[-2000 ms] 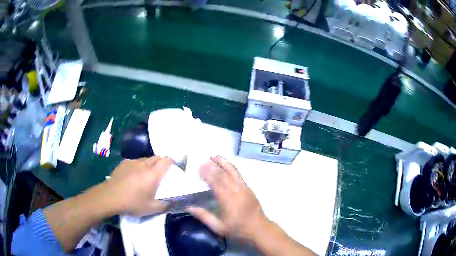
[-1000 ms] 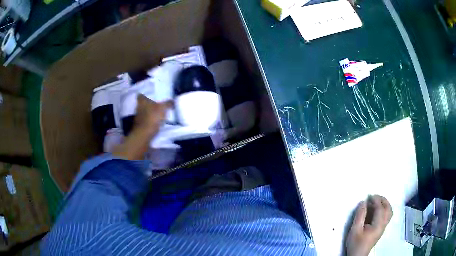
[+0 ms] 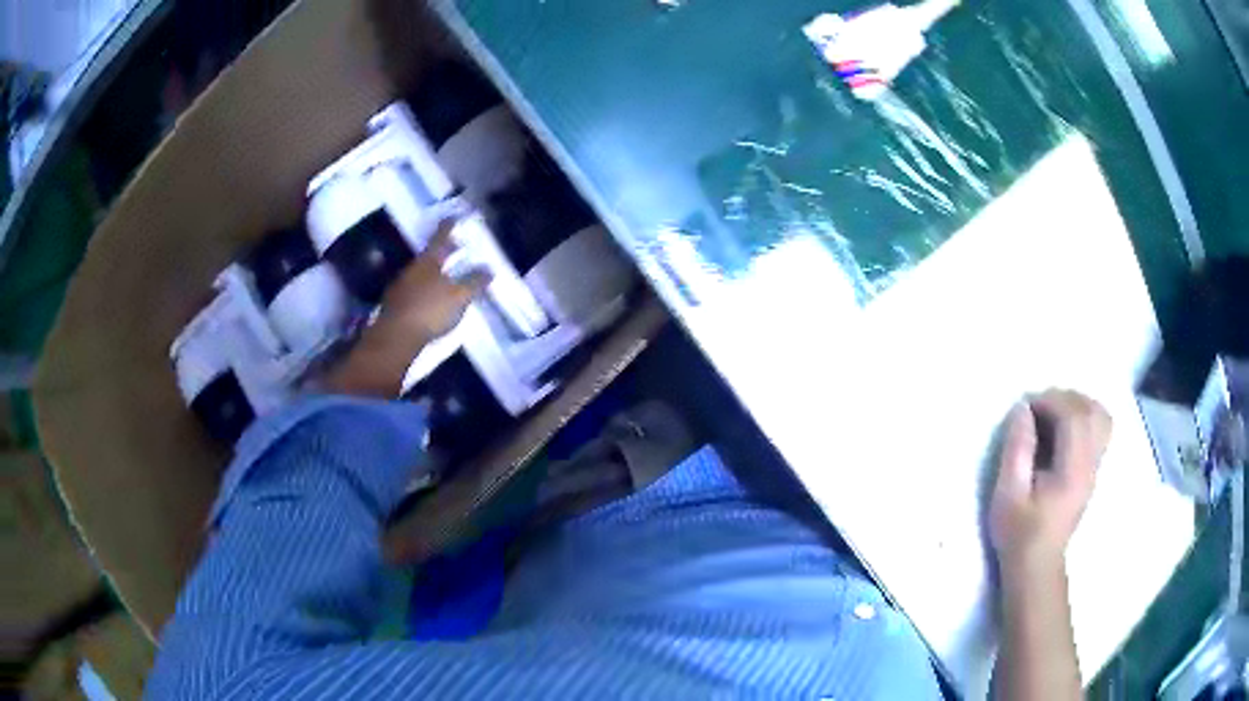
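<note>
The brown cardboard carton (image 3: 151, 274) holds several white-and-black dome cameras on mounts (image 3: 308, 304). My left hand (image 3: 411, 318) is inside the carton, among the cameras. Its fingertips touch the white base of one camera (image 3: 496, 281); blur and overlap hide whether they grip it. My right hand (image 3: 1052, 473) rests on the white mat (image 3: 945, 397), loosely curled, with a gap between thumb and fingers and nothing seen in it.
A small white bottle with a red-blue label (image 3: 877, 48) lies on the green bench (image 3: 658, 96). The bench edge runs beside the carton. Part of the screw feeder (image 3: 1189, 445) shows at the right, beyond the mat.
The view has shifted toward the mat. In the carton, the camera by my left hand has turned and its black ball no longer faces up. My right hand stays on the mat, similarly curled.
</note>
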